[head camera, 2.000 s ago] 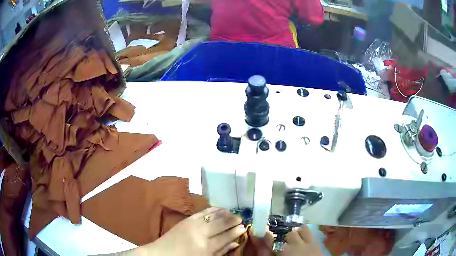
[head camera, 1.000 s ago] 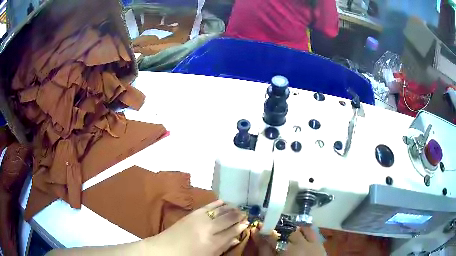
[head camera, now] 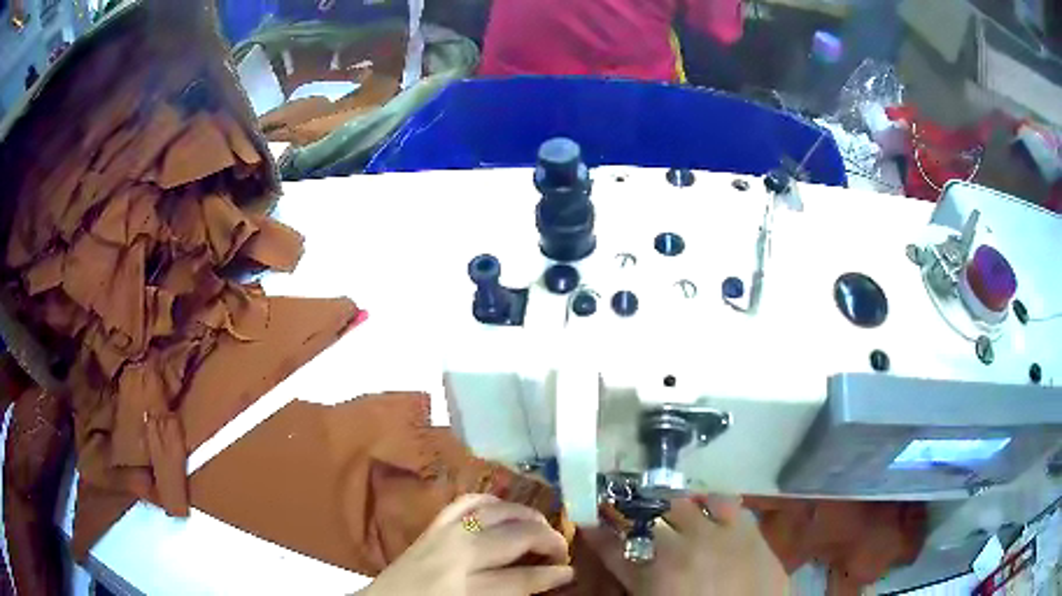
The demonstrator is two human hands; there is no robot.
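Note:
A rust-brown fabric panel [head camera: 291, 483] lies on the white table left of the needle, its right part puckered and running under my hands. My left hand [head camera: 483, 553], with a ring, rests on the fabric's front edge, fingers curled on the cloth. My right hand [head camera: 705, 553] is at the needle area [head camera: 635, 506], partly behind the metal parts, with cloth between the two hands; its fingertips are partly hidden. The white sewing machine head [head camera: 687, 338] covers the stitching spot.
An open carton [head camera: 250, 70] at the left spills a heap of rust-brown pieces [head camera: 140, 256] onto a larger pointed panel [head camera: 262, 349]. A grey control panel [head camera: 932, 437] is front right. More brown cloth [head camera: 839, 536] lies beneath the arm. Behind are a blue bin [head camera: 582, 128] and a person in red [head camera: 582, 35].
My left hand has moved toward the front edge, its fingers more curled, uncovering more puckered cloth beside the machine head. The right hand stays by the needle. The camera view has shifted.

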